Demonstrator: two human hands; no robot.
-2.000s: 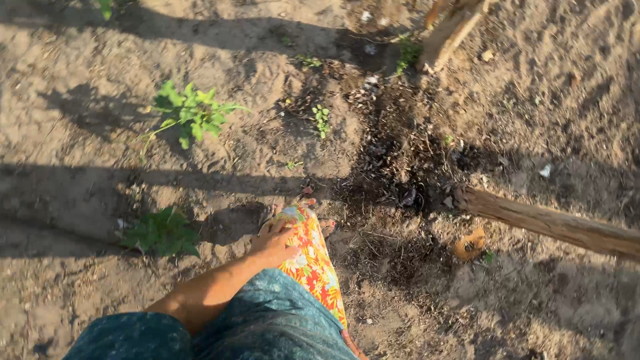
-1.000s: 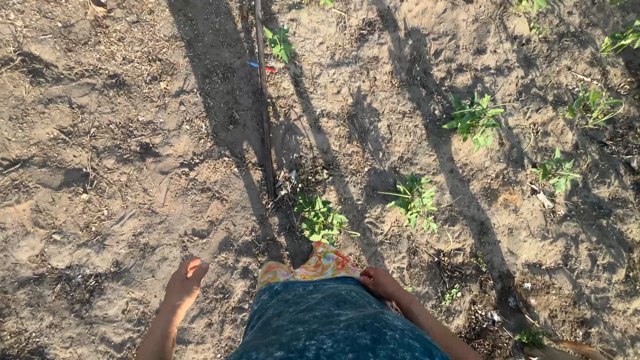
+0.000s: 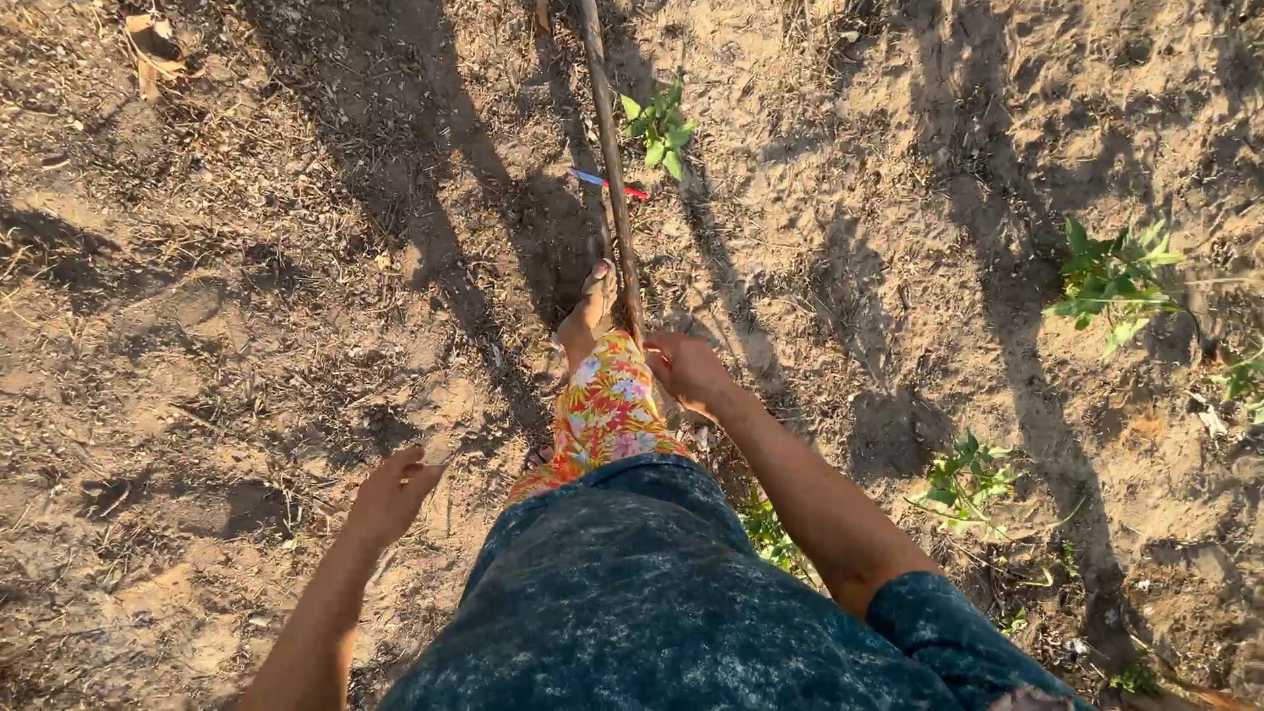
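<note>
My left hand (image 3: 393,496) hangs over the bare soil at the left, its fingers bent and apart, with nothing seen in it. My right hand (image 3: 689,370) is beside my knee, over the flowered orange trousers (image 3: 614,395), near the lower end of a long wooden pole (image 3: 610,148); whether it touches the pole or the cloth I cannot tell. Beyond my bare foot (image 3: 592,304), a knife with a red handle (image 3: 637,194) lies on the ground, its blade to the left, and the pole crosses over it in view.
Leafy green plants grow at the right (image 3: 1116,281), at the lower right (image 3: 968,484) and beside the pole (image 3: 662,128). Another plant (image 3: 775,533) is partly hidden by my shirt. A dry leaf (image 3: 153,49) lies at the upper left. Long shadows cross the sandy soil.
The view has shifted widely over the ground as I walk. Two seconds ago a hand was on the flowered trousers; now both hands are spread at my sides. The pole and knife are nearer than one second ago.
</note>
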